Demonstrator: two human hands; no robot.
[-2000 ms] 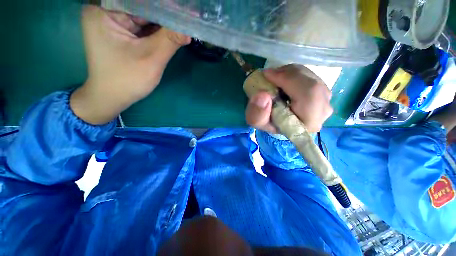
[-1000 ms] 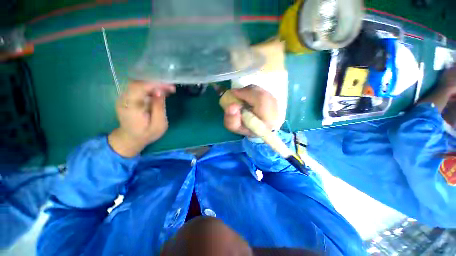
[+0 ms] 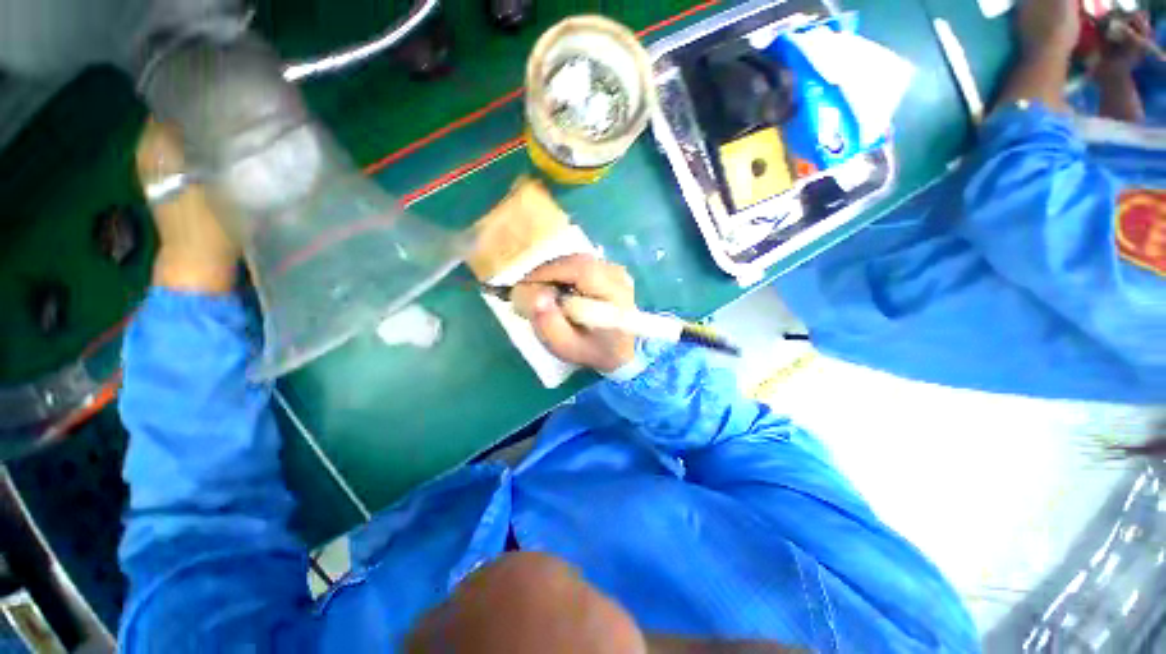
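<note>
My right hand (image 3: 578,307) grips the soldering iron (image 3: 655,327) by its cream handle. Its dark metal end points left over the white pad (image 3: 545,363). A tan block (image 3: 522,233) adjoins the pad. My left hand (image 3: 186,211) is stretched far forward at the upper left, beside the clear hood (image 3: 326,262). Its fingers are blurred and partly hidden, so I cannot tell what it holds. A crumpled white tissue (image 3: 409,327) lies on the green mat (image 3: 396,415) right of the hood's rim.
A yellow round reel or tin (image 3: 588,100) stands beyond the block. A parts tray (image 3: 748,272) holds a yellow square, black items and a blue-white packet. Dark round items (image 3: 115,233) lie beyond the red line. Another person's blue sleeve (image 3: 1049,236) is at the right.
The view has swung left. My left hand has moved from the work area under the hood to far forward. My right hand has carried the iron over the white pad.
</note>
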